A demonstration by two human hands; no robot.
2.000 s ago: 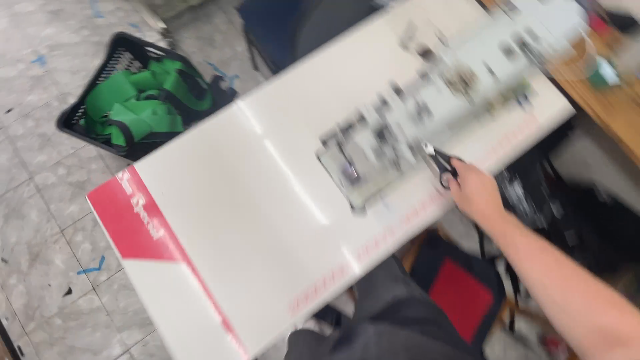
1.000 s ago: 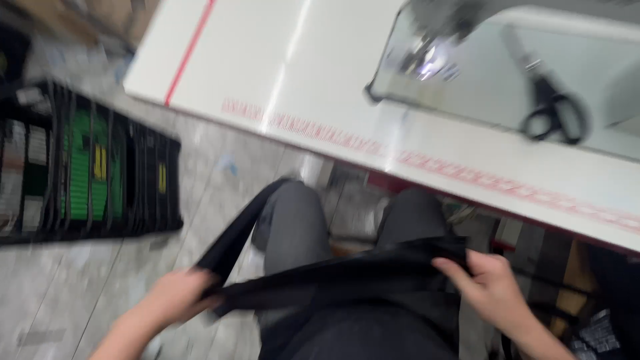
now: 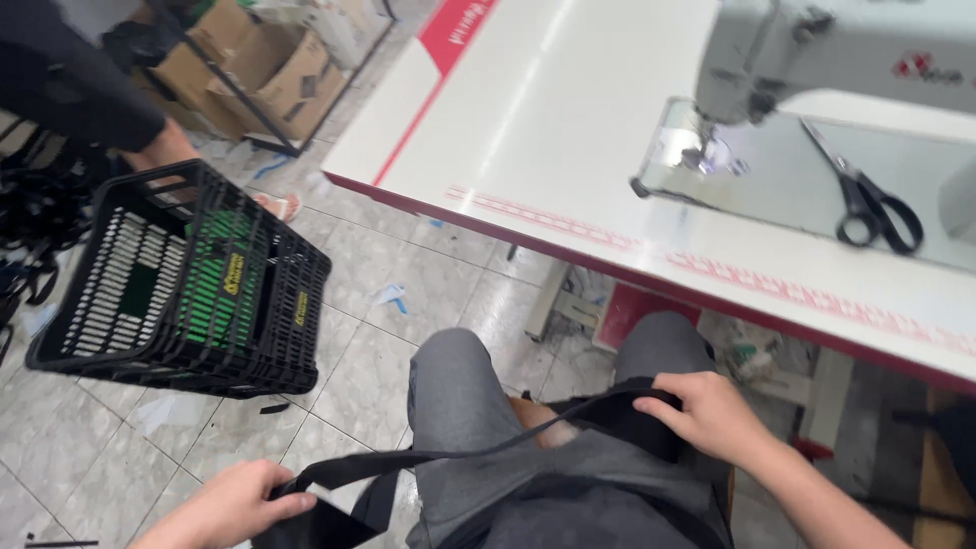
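Observation:
A long piece of black fabric (image 3: 450,454) stretches across my lap. At the lower left, my left hand (image 3: 244,503) grips one end of it, where more black cloth hangs down. My right hand (image 3: 701,415) pinches the other end above my right thigh, below the table's front edge. On the sewing machine's metal bed plate lie scissors with black handles (image 3: 865,191), blades pointing up and left, untouched. The head of the industrial sewing machine (image 3: 808,61) stands at the upper right, with its needle area lit.
The white sewing table (image 3: 534,137) has a red edge and printed ruler marks. Black plastic crates (image 3: 206,290) with green contents stand on the tiled floor at left. Beyond them are another person's leg and foot, cardboard boxes (image 3: 282,76) by a metal frame and a black heap.
My right hand held the scissors two seconds ago; they lie on the machine bed now. Both hands hold the black fabric, as one second ago. The person by the crates has come into view.

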